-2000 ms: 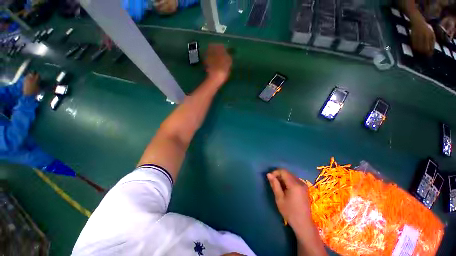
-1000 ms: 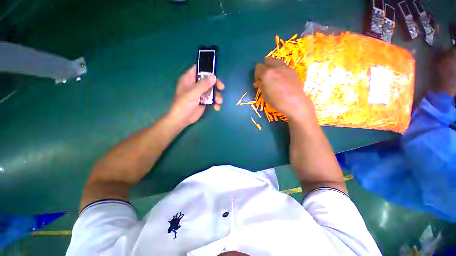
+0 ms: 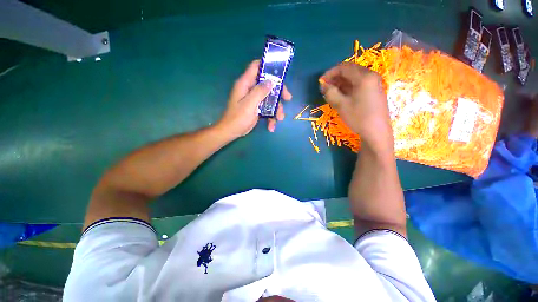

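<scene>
A dark bar phone handset [image 3: 276,62] is upright in my left hand [image 3: 248,103], with my thumb across its middle and its screen end pointing away from me. My right hand [image 3: 360,97] is over the left edge of the orange pile, thumb and fingertips pinched together. A bit of orange, seemingly a strip, shows at the fingertips. Loose orange strips [image 3: 336,128] spill from the open end of the clear bag [image 3: 439,100], which is full of strips and bears a white label. The two hands are apart.
Several handsets [image 3: 473,38] lie beyond the bag at the upper right. A grey metal post [image 3: 53,29] stands at the upper left. A person's blue sleeve [image 3: 507,189] is at the right edge. The green bench top [image 3: 147,82] runs across.
Two seconds ago my left hand was reaching over the belt; one second ago it held the handset. Since then, my right hand has lifted off the strips with its fingertips pinched. The view has shifted slightly.
</scene>
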